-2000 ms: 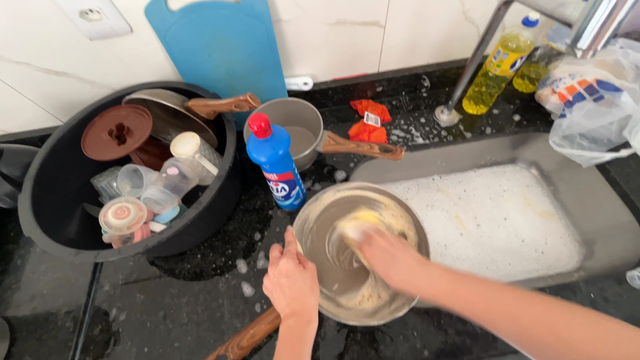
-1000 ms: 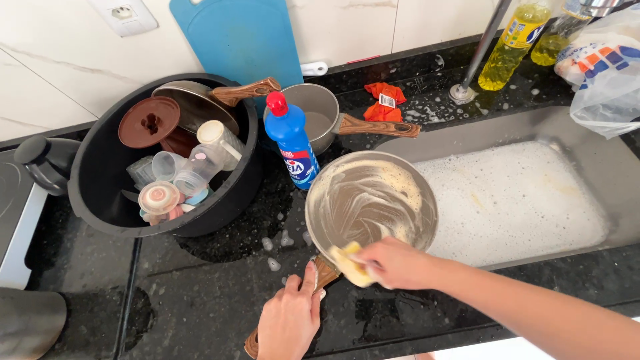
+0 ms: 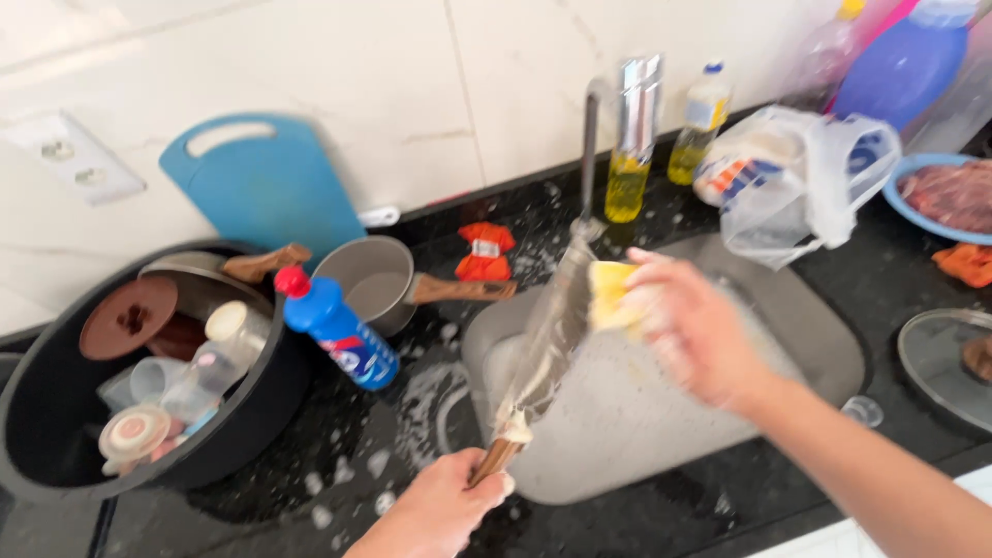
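My left hand (image 3: 453, 500) grips the wooden handle of a soapy frying pan (image 3: 546, 345), which is tilted on edge above the left part of the steel sink (image 3: 666, 411). In my right hand (image 3: 690, 329) is a yellow sponge (image 3: 612, 294), held at the pan's right side; whether they touch is unclear. A blue detergent bottle with a red cap (image 3: 341, 333) stands left of the pan. Behind it sits a small grey saucepan (image 3: 368, 275) with a wooden handle.
At left, a black tub (image 3: 271, 387) holds lids, cups and a pan. A blue cutting board (image 3: 271, 186) leans on the wall. An orange packet (image 3: 486, 252), the faucet (image 3: 590, 155), yellow liquid bottles (image 3: 628, 186), a plastic bag (image 3: 806, 186), a meat bowl (image 3: 945, 198) and a glass lid (image 3: 949, 368) lie around.
The pan, earlier flat on the counter, is lifted, turned on edge and over the sink. My left hand has closed around its handle. The sponge is raised. The view has shifted right.
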